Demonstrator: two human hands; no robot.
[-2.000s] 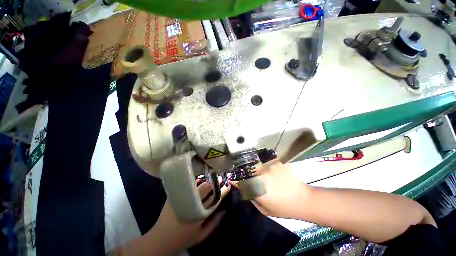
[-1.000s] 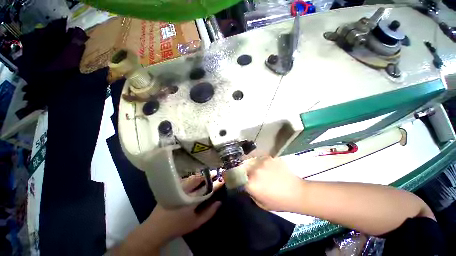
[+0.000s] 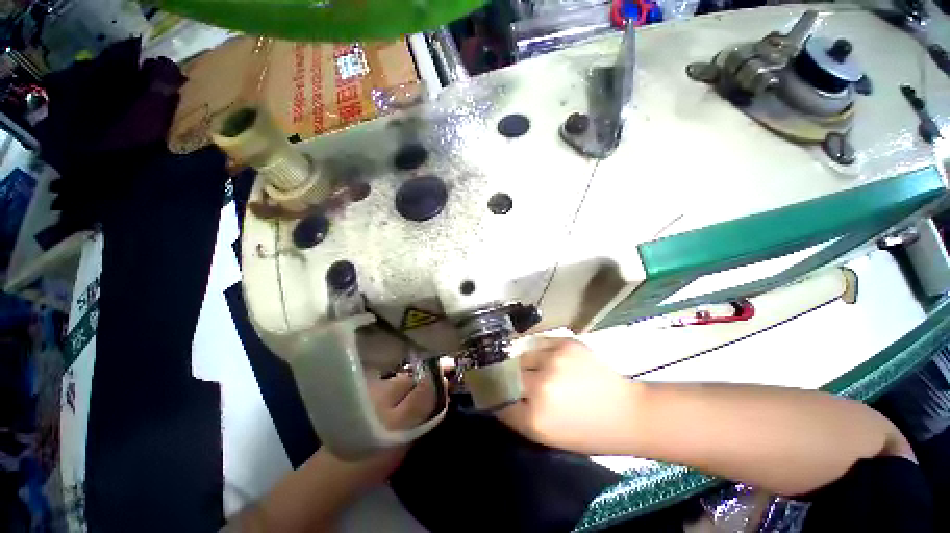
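Note:
The cream sewing machine head [image 3: 375, 198] fills the middle of the view. My right hand [image 3: 568, 390] is at the tension assembly [image 3: 488, 331], its fingertips partly hidden behind the machine parts. My left hand [image 3: 404, 401] is behind the cream guard at the needle area, mostly hidden. The needle and small metal parts lie between my hands, too small to tell apart. A black cloth piece [image 3: 500, 474] lies under and in front of my hands. A fine dark thread [image 3: 585, 193] runs along the top of the head. I cannot tell whether either hand holds the thread.
Long black cloth panels [image 3: 151, 344] lie at the left with white pieces beside them. A cardboard sheet [image 3: 354, 83] is behind the machine. The green fan [image 3: 323, 16] hangs at the top edge. Red snips [image 3: 719, 311] lie on the bed under the arm. The bobbin winder [image 3: 823, 78] is at upper right.
My left hand has moved up and in behind the guard, nearer the needle area. My right hand stays beside the tension assembly. The view has shifted left and up, then slightly back.

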